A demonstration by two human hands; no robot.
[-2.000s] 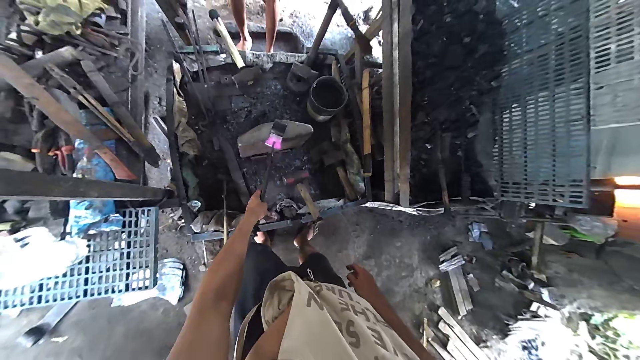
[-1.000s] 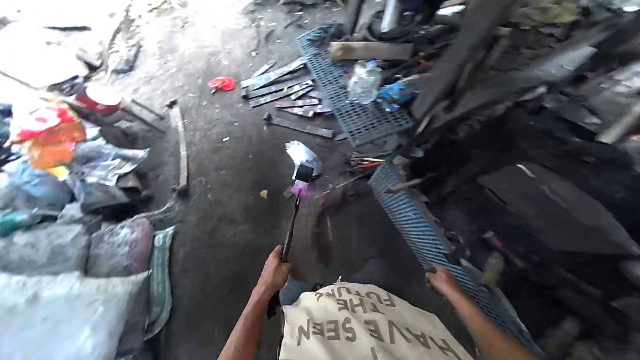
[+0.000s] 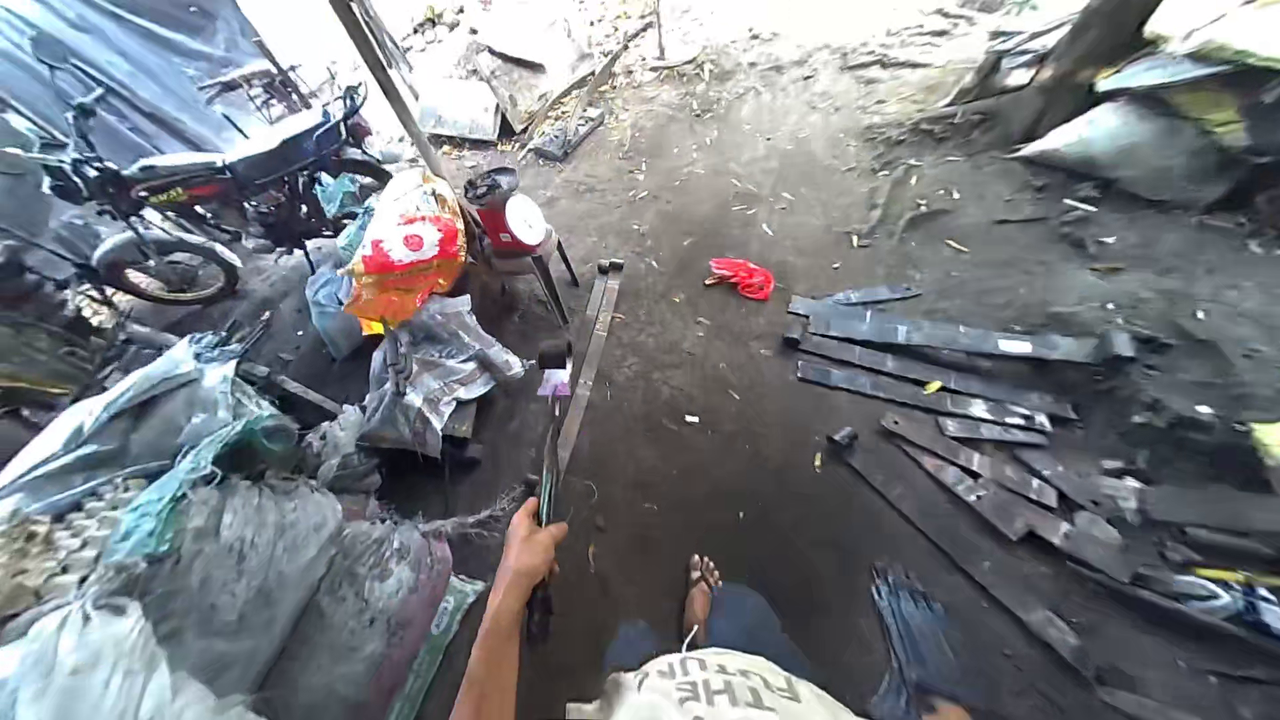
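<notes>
My left hand [image 3: 532,545] is closed around the handle of a long dark metal tool [image 3: 549,465], perhaps tongs. At its far end is a dark, rounded block [image 3: 554,354] with a pinkish-violet part [image 3: 554,383] just below it. Beyond the tool, flat metal bars [image 3: 592,365], possibly leaf springs, lie on the ground. Only a sliver of skin, apparently my right hand [image 3: 945,709], shows at the bottom edge; its fingers are hidden. Close above it is a blurred dark blue, streaked thing [image 3: 912,630] that I cannot identify.
Filled sacks [image 3: 240,570] and plastic sheeting lie at left. Behind them are a chair [image 3: 525,255] bearing a red-and-white object, and a motorcycle [image 3: 240,170]. Several metal strips [image 3: 950,335] lie at right. A red plastic bag [image 3: 742,278] is on the dirt floor [image 3: 700,470] ahead.
The view has swung from the soot-dark work area to the dirt floor, sacks and motorcycle. My left hand still holds the long tool. My right hand has dropped almost out of view.
</notes>
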